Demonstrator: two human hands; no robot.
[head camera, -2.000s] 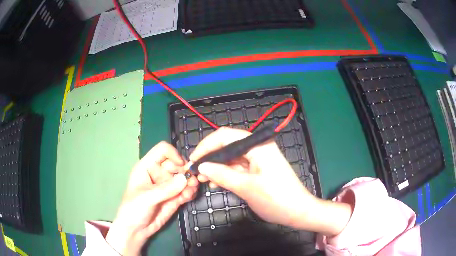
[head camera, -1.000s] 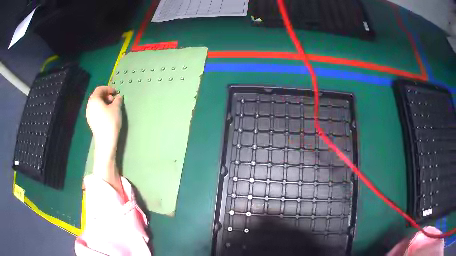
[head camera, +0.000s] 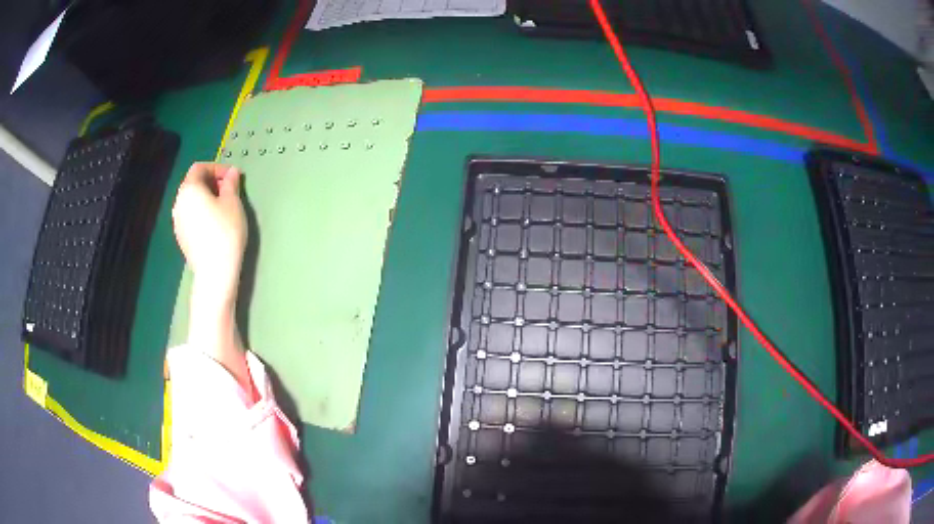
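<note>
My left hand (head camera: 210, 220) is over the upper left edge of the light green pad (head camera: 297, 276). Its thumb and fingertips are close together at the left end of the rows of tiny parts (head camera: 285, 150). Whether a part is between the fingertips is too small to tell. My right hand is out of the picture; only its pink sleeve (head camera: 865, 499) shows at the lower right edge. The centre black pocketed tray (head camera: 599, 297) has small bright dots, clearest in its lower left pockets.
The red hose (head camera: 707, 271) crosses the centre tray's upper right and runs toward the right sleeve. Black tray stacks stand at left (head camera: 82, 235) and right (head camera: 891, 287). A rear black tray (head camera: 676, 26) and paper form (head camera: 399, 8) lie at the back.
My hands have parted from above the centre tray. My left hand has moved to the green pad; my right hand and the black pen have left the picture. The view has shifted left.
</note>
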